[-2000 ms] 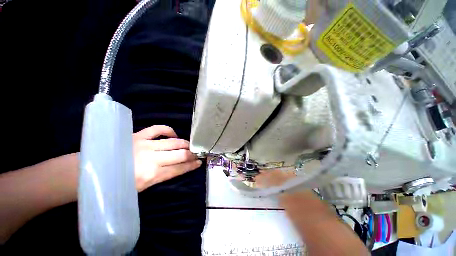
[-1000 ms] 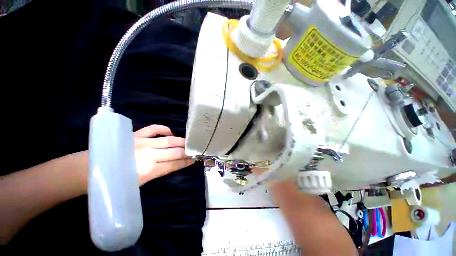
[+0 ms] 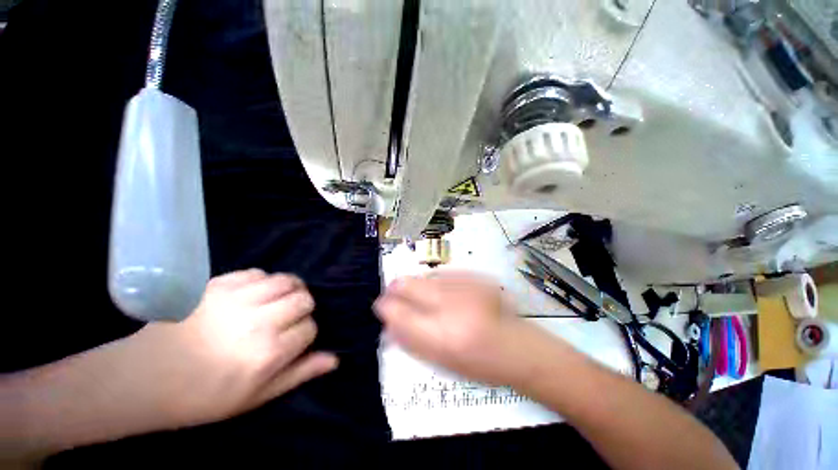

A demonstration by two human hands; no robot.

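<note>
Black fabric [image 3: 276, 220] fills the left side and runs to the white machine bed [image 3: 487, 404]. My left hand [image 3: 253, 340] rests on it below the lamp, fingers bent and thumb apart, with no fold visibly gripped. My right hand [image 3: 446, 317] is blurred, over the bed below the presser area, its fingertips at the fabric's edge; whether they pinch it cannot be told. The off-white sewing machine head [image 3: 413, 92] stands above both hands. A small brass-coloured part [image 3: 434, 250] shows under the head; the needle cannot be made out.
A pale lamp [image 3: 158, 211] hangs over my left wrist. Scissors [image 3: 588, 294] with black handles lie on the bed right of my right hand. A ribbed white knob [image 3: 547, 156] juts from the head. Pink and blue items [image 3: 730, 344], white rolls [image 3: 801, 298] and paper [image 3: 792, 427] are at right.
The view has shifted closer and lower on the machine. My left hand has moved back from the presser area. My right hand has come out from behind the guard to the fabric's edge.
</note>
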